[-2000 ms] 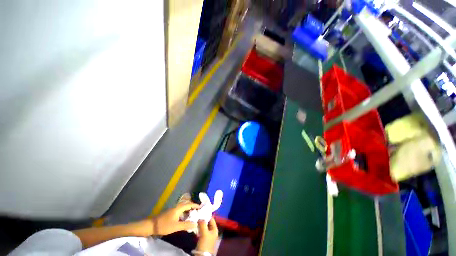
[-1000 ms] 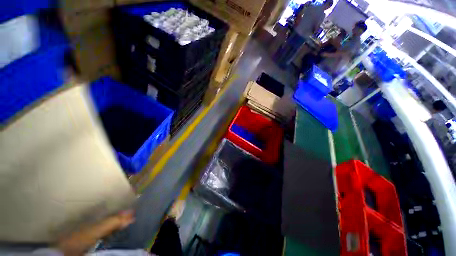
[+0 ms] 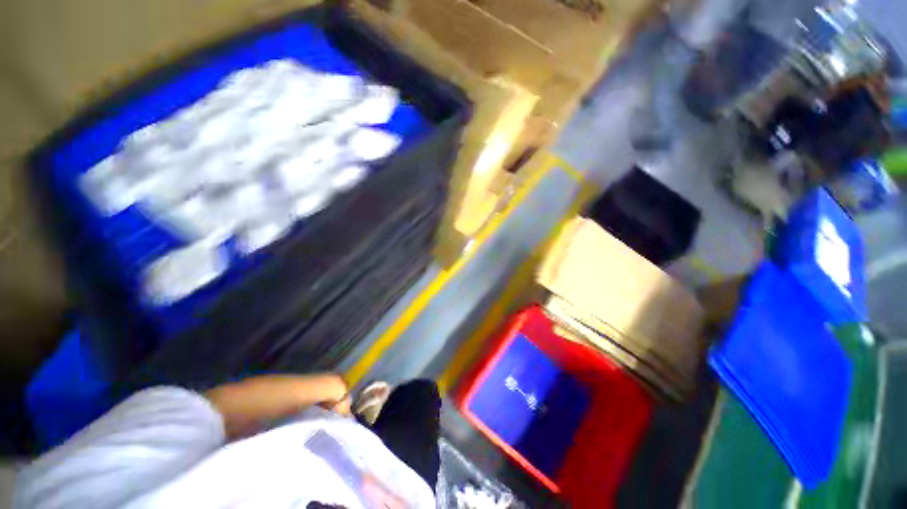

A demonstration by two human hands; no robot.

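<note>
My left hand [image 3: 323,392] is low in the view, in front of my white shirt. It is small and blurred, and I cannot tell whether it holds anything. My right hand is not in view. To the left, a dark crate with a blue lining [image 3: 75,189] stands on a dark stack and holds a heap of white pieces [image 3: 261,139]. The heap is blurred, so the pieces cannot be told apart.
A red bin [image 3: 612,437] with a blue sheet [image 3: 522,393] inside stands right of the yellow floor line. Behind it are flat cardboard [image 3: 612,283] and a black bin [image 3: 646,214]. Blue sheets [image 3: 791,373] lie on the green bench [image 3: 741,462]. Clear plastic [image 3: 472,482] shows at the bottom.
The view has moved forward along the aisle. The stacked crate is much nearer. The large pale board at the left and the hand at it are gone from that spot.
</note>
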